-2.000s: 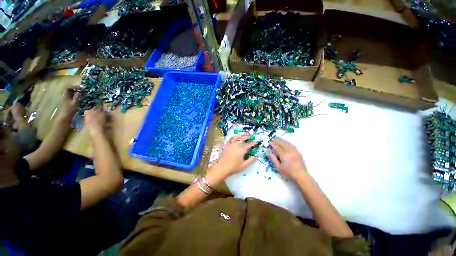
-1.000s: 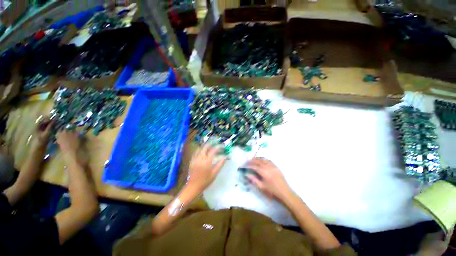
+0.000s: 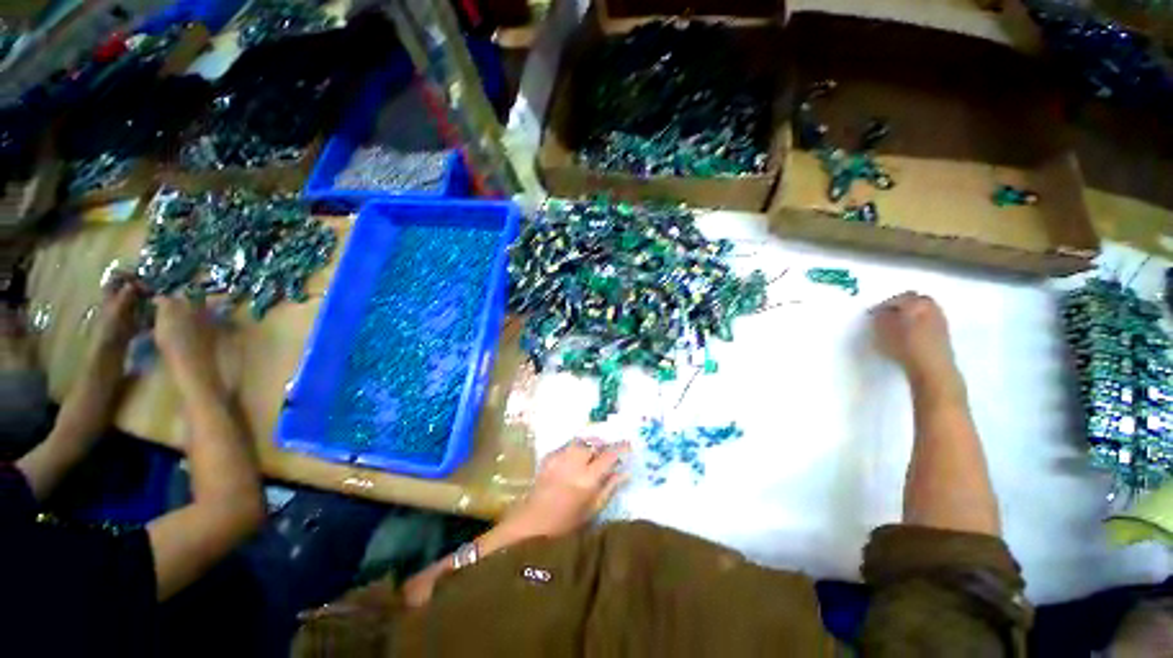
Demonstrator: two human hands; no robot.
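A tangled heap of circuit boards (image 3: 624,276) lies on the white sheet in front of me. One board sticks out of its near side. A small spread of blue parts (image 3: 684,447) lies on the sheet between the heap and my body. My left hand (image 3: 579,482) rests low on the sheet just left of the blue parts, fingers curled; whether it holds anything is hidden. My right hand (image 3: 907,328) is out to the right over the sheet, slightly blurred, fingers bent down; I cannot tell if it holds anything. A single board (image 3: 832,278) lies between the heap and my right hand.
A blue bin (image 3: 296,409) of tiny blue-teal parts stands left of the heap, a second blue bin (image 3: 332,167) behind it. Two cardboard boxes (image 3: 782,212) with boards stand at the back. Board rows (image 3: 1126,386) lie far right. Another person's arms (image 3: 212,424) work at left.
My right hand has moved away from the blue parts, out to the right. My left hand has drawn back from the heap towards my body. The blue parts are now uncovered.
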